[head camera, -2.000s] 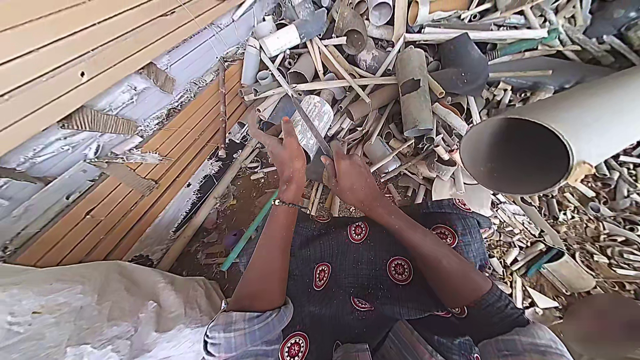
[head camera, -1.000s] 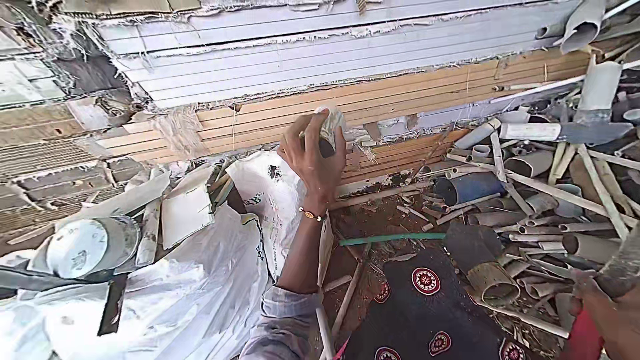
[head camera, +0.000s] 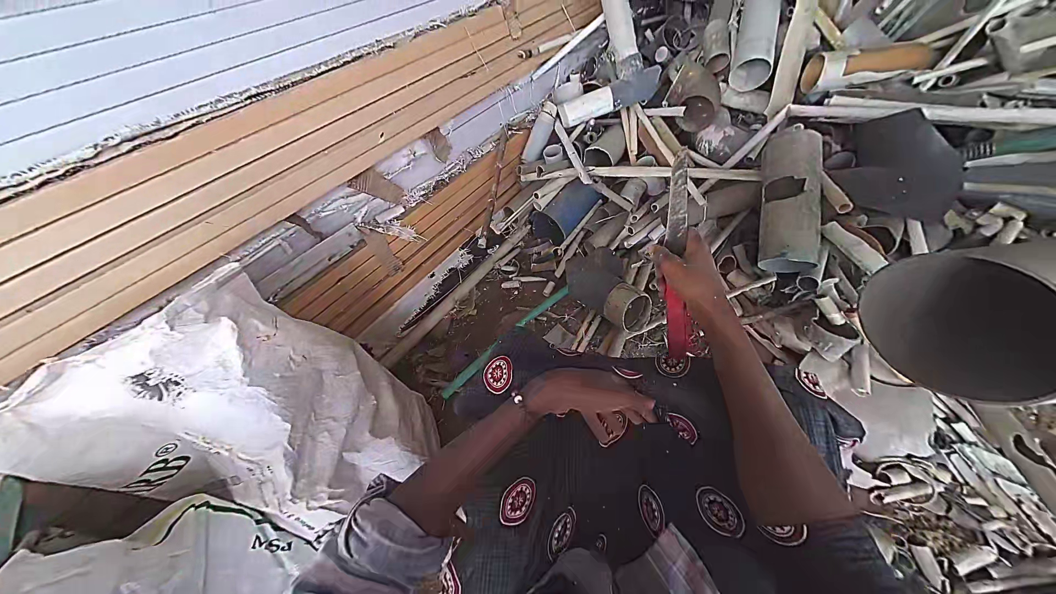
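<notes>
My right hand grips a long flat blade with a red handle; the blade points up and away over the scrap pipes. My left hand lies low over the dark patterned cloth on my lap, palm down, with nothing seen in it. What its fingertips touch is unclear. A short cut pipe lies just beyond the cloth, left of the red handle.
A heap of pipe pieces spreads ahead and right. A wide grey pipe juts in at the right. White woven sacks bulge at the left, below stacked tan panels. A green strip lies near my lap.
My left hand held a pale piece out by the panels a second ago; now it is over my lap without it. The view has swung back right, showing the blade in my right hand.
</notes>
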